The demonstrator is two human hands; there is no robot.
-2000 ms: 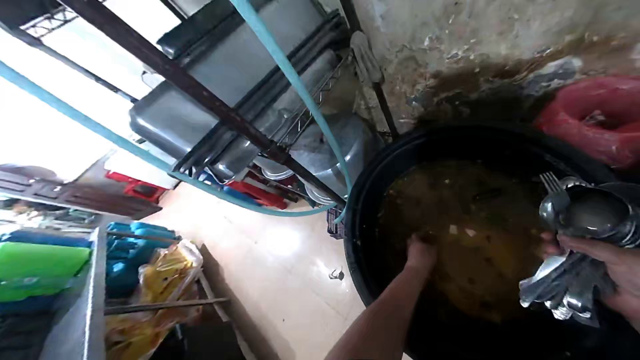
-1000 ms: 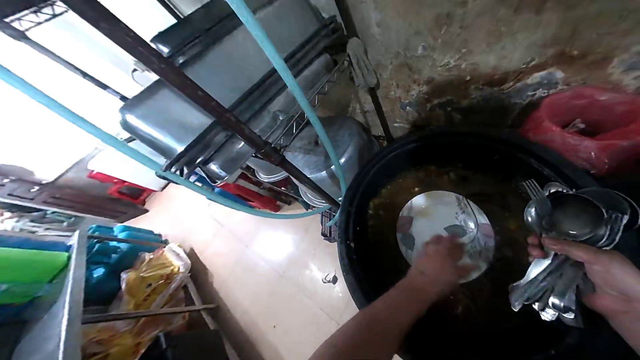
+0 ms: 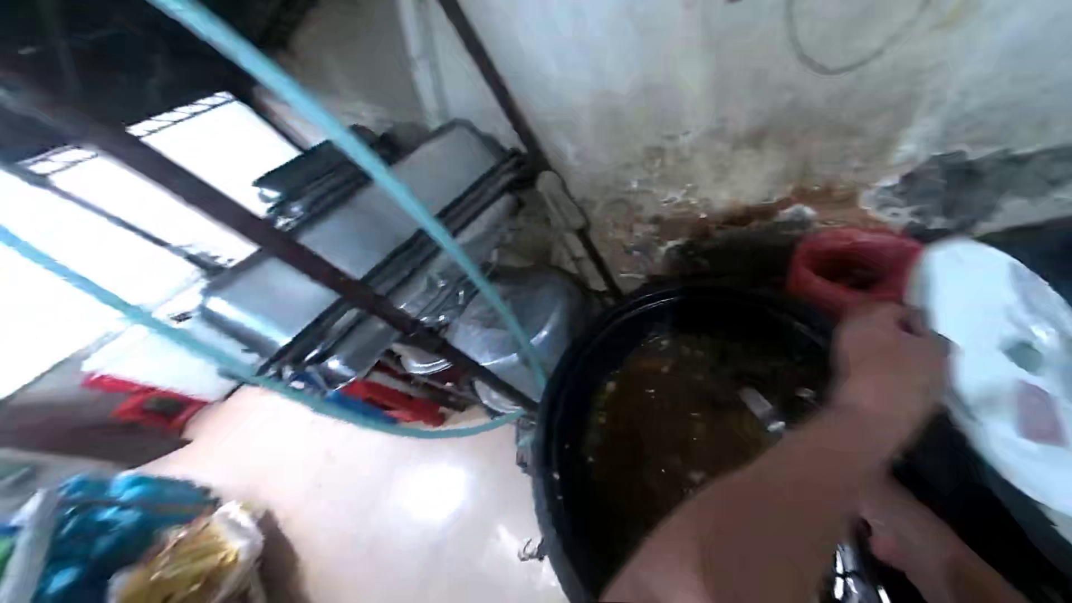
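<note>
My left hand (image 3: 892, 364) grips the edge of a white plate with a floral pattern (image 3: 988, 335), raised at the right beyond the rim of a big black tub (image 3: 557, 494). Murky brown water (image 3: 662, 419) with food scraps stands in the tub, and a metal utensil (image 3: 762, 410) shows at its surface. Below my left forearm, my right hand (image 3: 896, 536) is partly hidden; it is by the metal cutlery (image 3: 850, 574), of which only a small part shows at the bottom edge.
Behind the tub, a red plastic bag or bag-lined container (image 3: 854, 260) stands near the stained wall. Large metal pans (image 3: 276, 293) and a pot (image 3: 523, 322) fill a rack at the left. A light-blue hose (image 3: 368, 159) loops across. Blue bags (image 3: 126, 519) lie lower left.
My left hand, in the water two seconds ago and on the plate in the tub one second ago, has lifted the plate out to the right. The view has swung noticeably.
</note>
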